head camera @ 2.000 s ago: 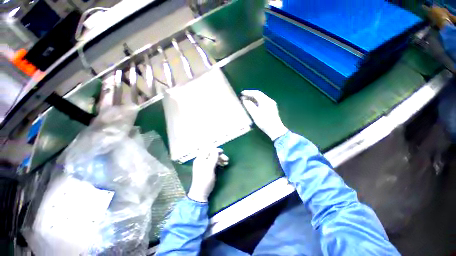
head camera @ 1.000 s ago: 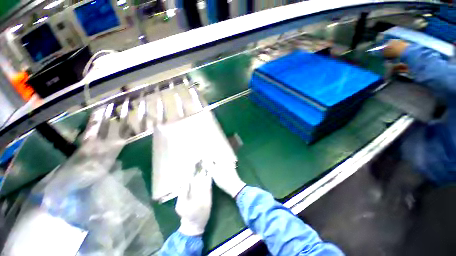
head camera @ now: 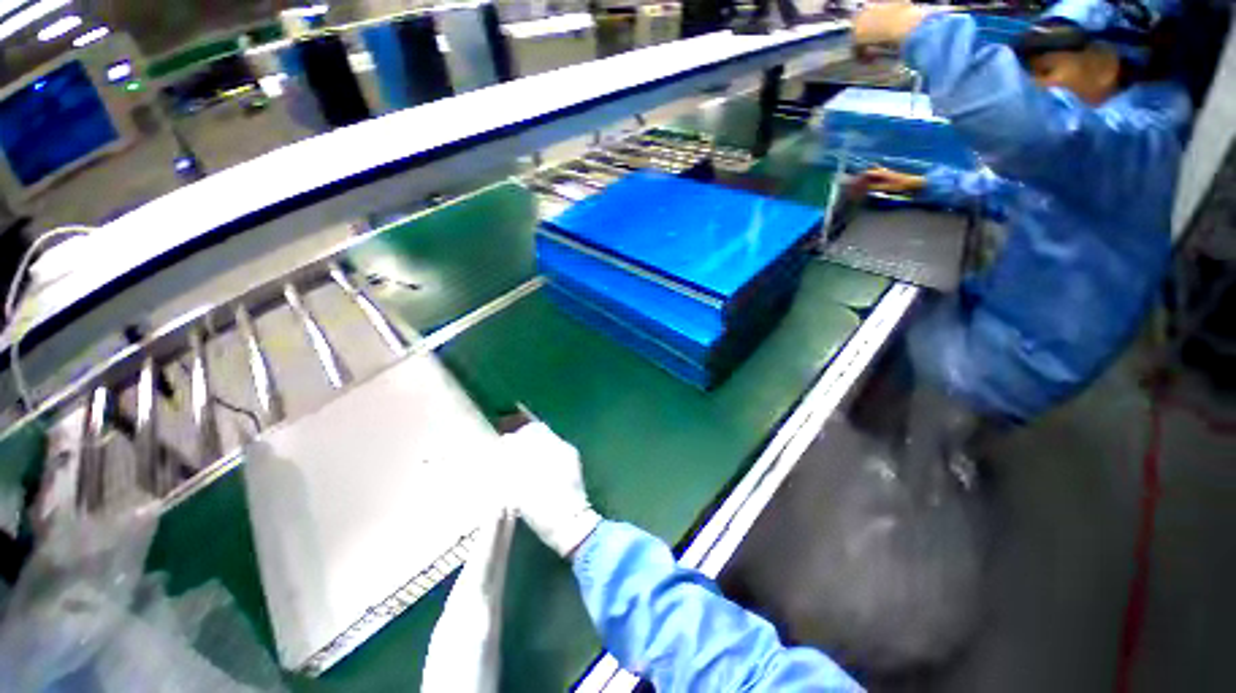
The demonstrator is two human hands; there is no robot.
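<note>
The silver-white metal panel [head camera: 366, 501] lies flat on the green bench, its slotted edge facing me. My right hand [head camera: 549, 485], in a white glove, is at the panel's right corner; its fingertips are partly hidden. A small grey piece [head camera: 515, 418] shows just beyond its fingers. A long white shape [head camera: 468, 616] runs from below my right hand to the bottom edge of the picture. It is blurred; I cannot tell whether it is my left gloved hand or a stretched glove. Its contact with my right hand is unclear.
A stack of blue-filmed panels [head camera: 678, 257] stands right of the panel. Clear crumpled plastic [head camera: 149, 630] lies at lower left. Rollers [head camera: 258, 359] and a long white shelf [head camera: 407, 129] run behind. A person in a blue smock [head camera: 1044, 257] works at the right.
The view has turned right. My hands came together over the panel's near edge; now my right hand is at its right corner and the white shape stretches to the picture's bottom edge.
</note>
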